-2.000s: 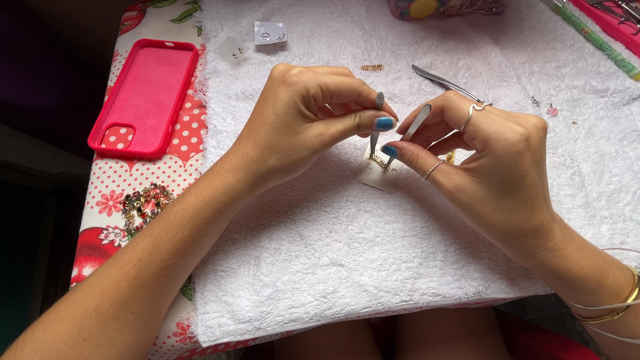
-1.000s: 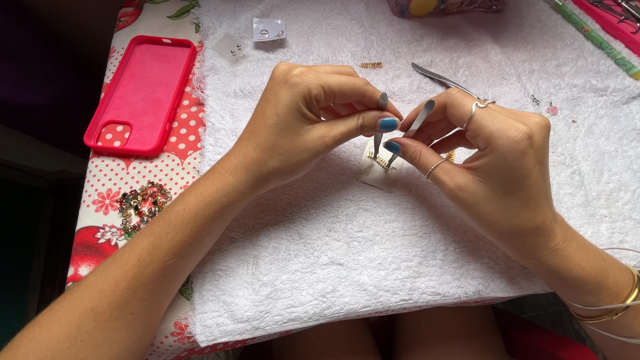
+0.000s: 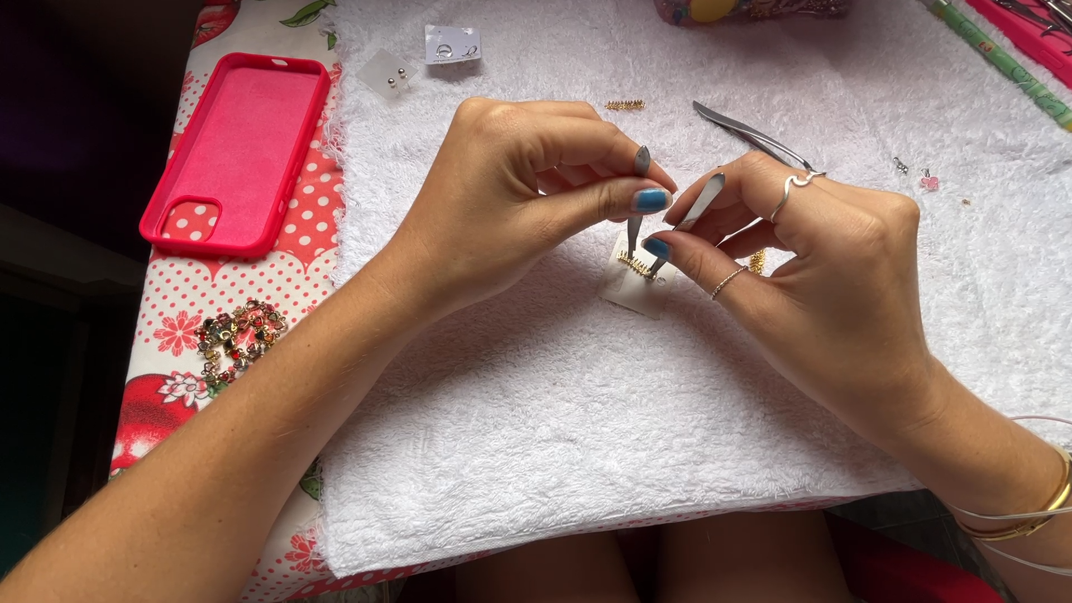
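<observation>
My left hand (image 3: 536, 184) pinches a slim metal tool (image 3: 635, 230) between thumb and finger, its lower end down at a small gold jewelry piece (image 3: 638, 265). Between the thumb and finger of my right hand (image 3: 804, 260) is a second flat metal tool (image 3: 703, 201), slanting down to the right end of the same piece. That spiky gold piece lies on a small white card (image 3: 632, 293) on the white towel (image 3: 502, 419). Another gold piece (image 3: 758, 261) shows partly behind my right fingers. Whether the two tools are separate or parts of one kind is unclear.
A red phone case (image 3: 314, 151) and a charm bracelet (image 3: 243, 335) lie at left. Earring cards (image 3: 452, 43), a gold strip (image 3: 625, 105), tweezers (image 3: 745, 130), a pink charm (image 3: 929, 179) and a green printed strip (image 3: 997, 59) lie farther back.
</observation>
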